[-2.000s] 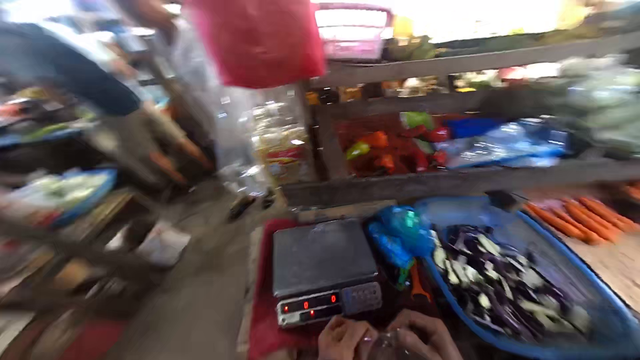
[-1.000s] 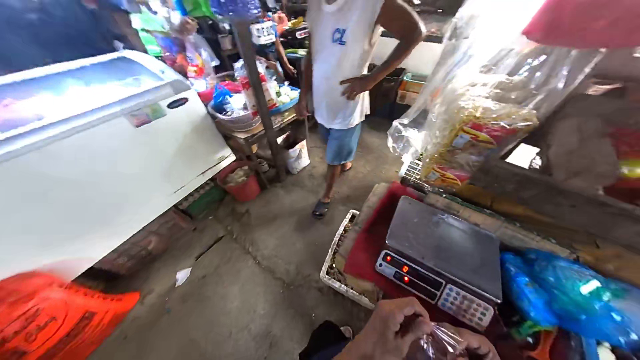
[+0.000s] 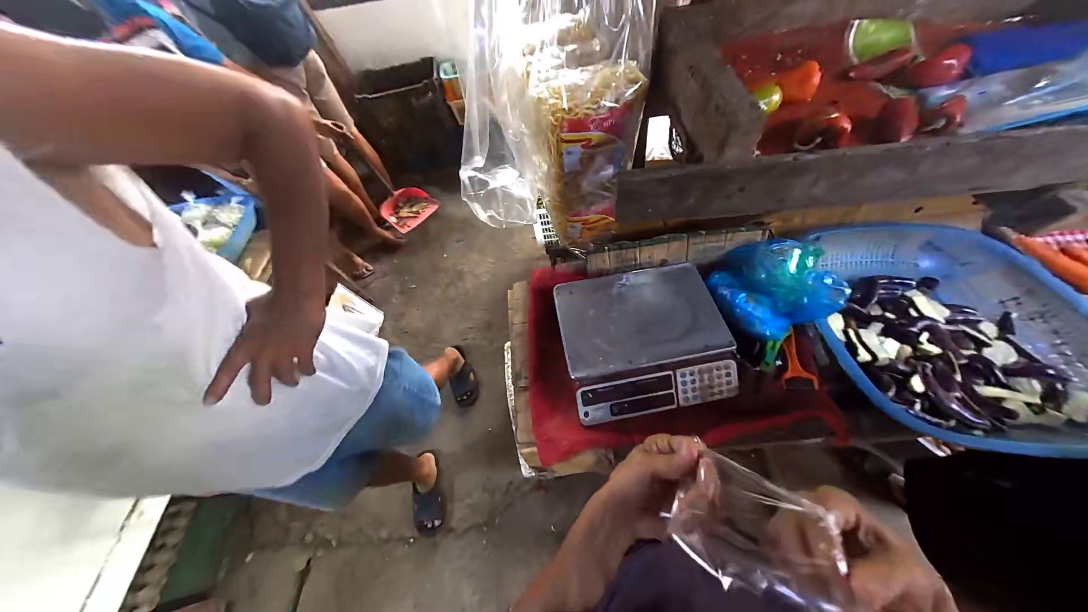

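Observation:
My left hand (image 3: 650,480) pinches one side of the mouth of a clear plastic bag (image 3: 739,544), just below the front edge of a digital weighing scale (image 3: 646,319). The other side of the bag is gripped by my right hand (image 3: 867,544), seen partly through the film. The scale rests on a red cloth (image 3: 552,408), its plate bare. To its right lie blue plastic bags (image 3: 773,285) and an orange-handled peeler (image 3: 796,361). Cut eggplant (image 3: 943,348) fills part of a blue plastic basket (image 3: 918,238) at the right.
A person in a white sleeveless shirt (image 3: 170,340) stands close at the left. Packs of noodles (image 3: 586,153) stand in clear plastic behind the scale. A wooden rail (image 3: 850,178) fronts red peppers (image 3: 918,119). Another person holds a red dustpan (image 3: 408,209) farther off. Carrots (image 3: 1054,262) lie far right.
The person in white now stands much nearer, at the left. My hands have spread the clear bag between them. The scale's red digits no longer show. The view has turned right since one second ago.

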